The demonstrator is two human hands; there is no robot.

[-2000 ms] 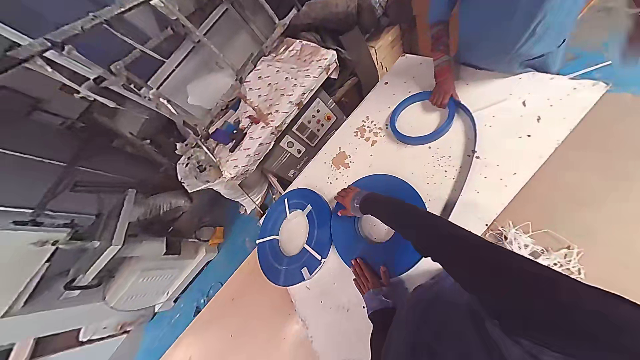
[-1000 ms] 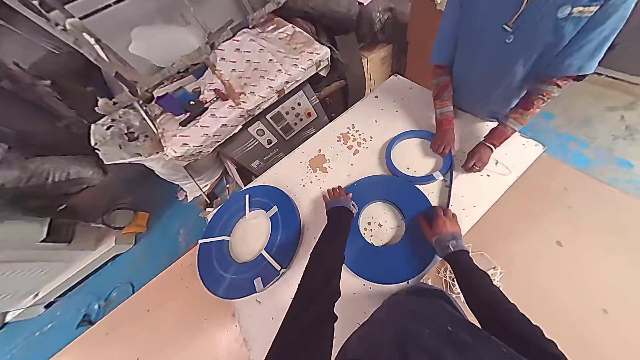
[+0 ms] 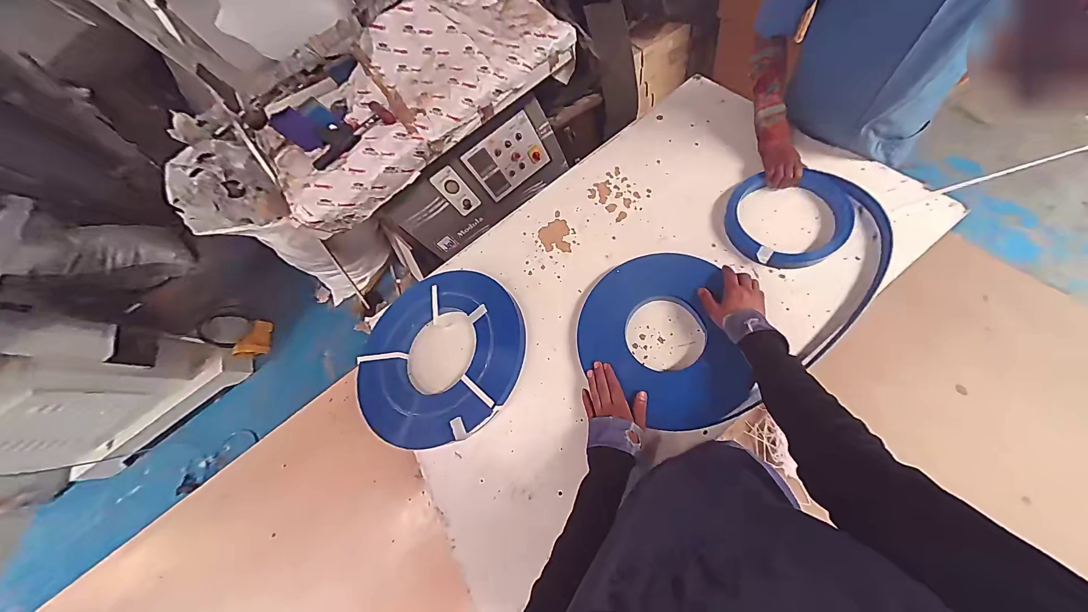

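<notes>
A wide flat coil of blue strip [image 3: 620, 289] lies on the white tabletop in front of me. At its near left edge rests my left hand [image 3: 610, 398], fingers apart. My right hand [image 3: 733, 299] lies on its upper right part, thumb and fingers spread. A blue strip runs from this coil's right side around to a smaller blue ring coil [image 3: 833, 204], which bears a piece of white tape. A co-worker's hand [image 3: 780, 163] touches the ring's far edge. To the left lies another blue coil [image 3: 501, 340] with several white tape strips across it.
A dark machine with a control panel [image 3: 510, 161] stands beyond the table's far left edge, a printed sheet [image 3: 459, 64] over its top. The co-worker in blue [image 3: 875, 68] stands at the far right end. White strip scraps [image 3: 765, 438] lie by my right forearm.
My left hand has moved from the wide coil's upper left to its near left edge, and my right hand from the right side to the upper right. One co-worker's hand has left the small ring.
</notes>
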